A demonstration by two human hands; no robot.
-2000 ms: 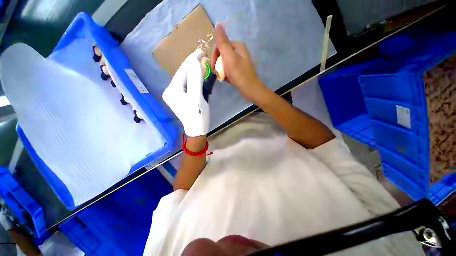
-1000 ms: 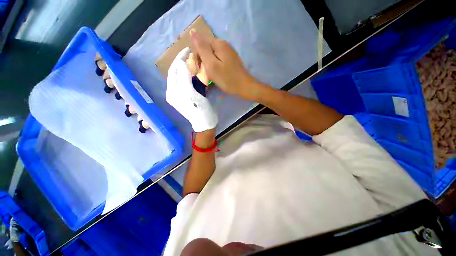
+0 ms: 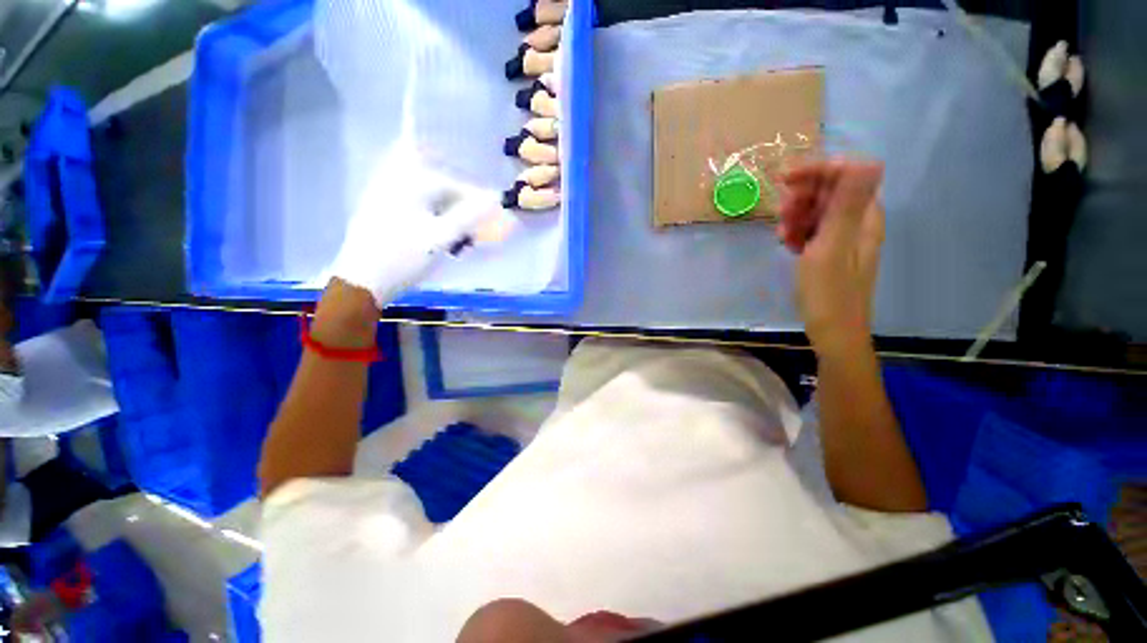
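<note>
My left hand (image 3: 409, 232), in a white glove with a red cord at the wrist, is over the blue tray (image 3: 576, 163). Its fingers are on a doll body (image 3: 484, 231) with a black end, mostly hidden by the glove. Several doll bodies (image 3: 537, 147) lie in a row along the tray's right side, black ends to the left. My bare right hand (image 3: 836, 220) is over the lower right corner of the cardboard pad (image 3: 686, 145), fingers curled and blurred; whether it holds anything is unclear. The green lid (image 3: 737, 192) lies on the pad, with thin pale bits above it.
A white liner (image 3: 365, 63) lies in the tray. The pale cover sheet (image 3: 937, 163) lies under the pad. Two more black-and-peach pieces (image 3: 1060, 107) lie on the dark strip at the right. Blue crates (image 3: 201, 402) stand below the bench. Another person's sleeve (image 3: 57, 377) shows at the far left.
My hands have moved apart: the left, with the doll body, from the pad to the tray; the right off the piece. The lid now shows fully on the pad. The view has turned.
</note>
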